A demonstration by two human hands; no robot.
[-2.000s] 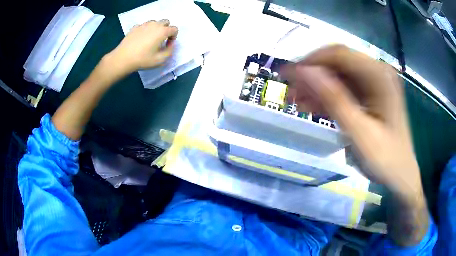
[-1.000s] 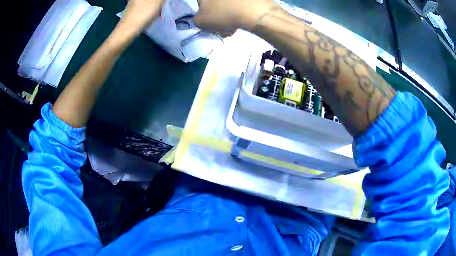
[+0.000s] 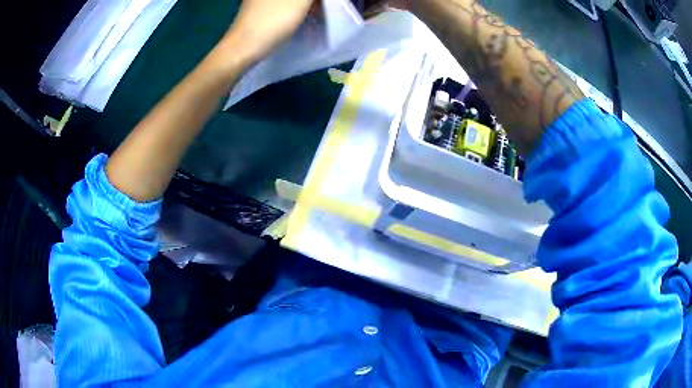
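A white housing (image 3: 463,193) stands on the white mat (image 3: 345,178), open side up. Inside are a yellow transformer (image 3: 475,139) and dark board parts. A white frame loop runs along its near side. My left hand (image 3: 273,21) is at the top edge, its fingers cut off by the picture. My right hand (image 3: 396,4) is almost wholly cut off there; its forearm crosses above the housing's far side and hides part of it. Between the hands is a white piece (image 3: 341,24), over a loose white sheet (image 3: 292,64). Their grips are hidden.
A pile of white sheets (image 3: 106,45) lies at the upper left on the green bench (image 3: 254,140). Yellow tape (image 3: 303,204) crosses the mat. Dark film and loose sheets are at the bench's near edge. A dark line with a pale rail runs along the right.
My right hand has moved from over the housing to the top, beside my left hand. The white sheet has shifted and bent. The view has shifted, so the housing appears further right.
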